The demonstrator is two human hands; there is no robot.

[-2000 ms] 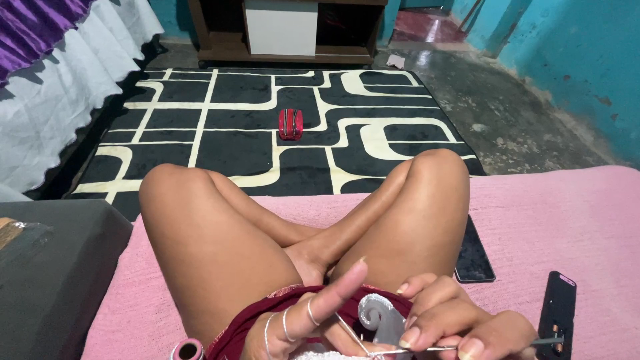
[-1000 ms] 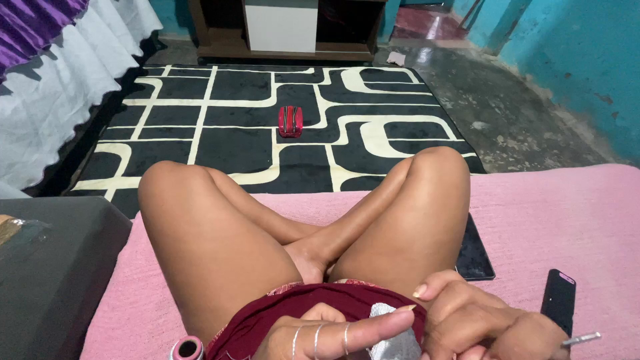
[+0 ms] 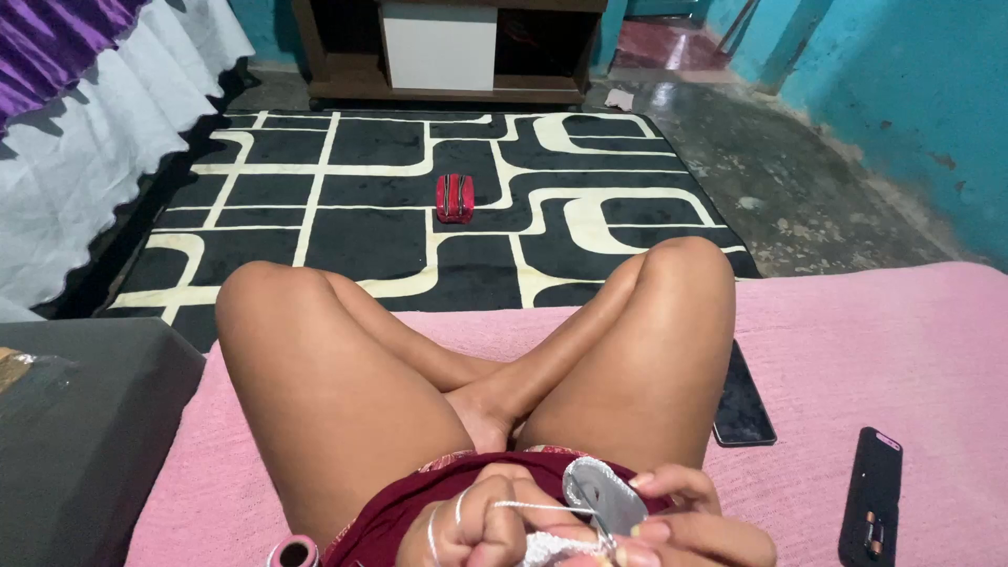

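Observation:
White yarn loops around the fingers of my left hand (image 3: 472, 524), which pinches white crochet work (image 3: 555, 547) at the bottom edge of the view. From that hand the yarn (image 3: 543, 506) runs taut to a thin metal crochet hook (image 3: 594, 516). My right hand (image 3: 693, 520) holds the hook, its fingertips close against the work. A grey, flat piece with a white crocheted edge (image 3: 610, 492) stands up between the hands. The lower parts of both hands are cut off by the frame. A pink-rimmed spool (image 3: 294, 553) is left of my left hand.
My crossed legs rest on a pink cover (image 3: 850, 354). To the right lie a dark phone (image 3: 743, 409) and a black phone case (image 3: 870, 496) with small items on it. A grey box-like block (image 3: 87, 441) is at left. A red zipped pouch (image 3: 455, 198) sits on the patterned rug (image 3: 362, 146).
My left index finger, extended before, is now bent. My right hand has come in from the right, and the hook, earlier pointing out to the right, is now at the work between the hands.

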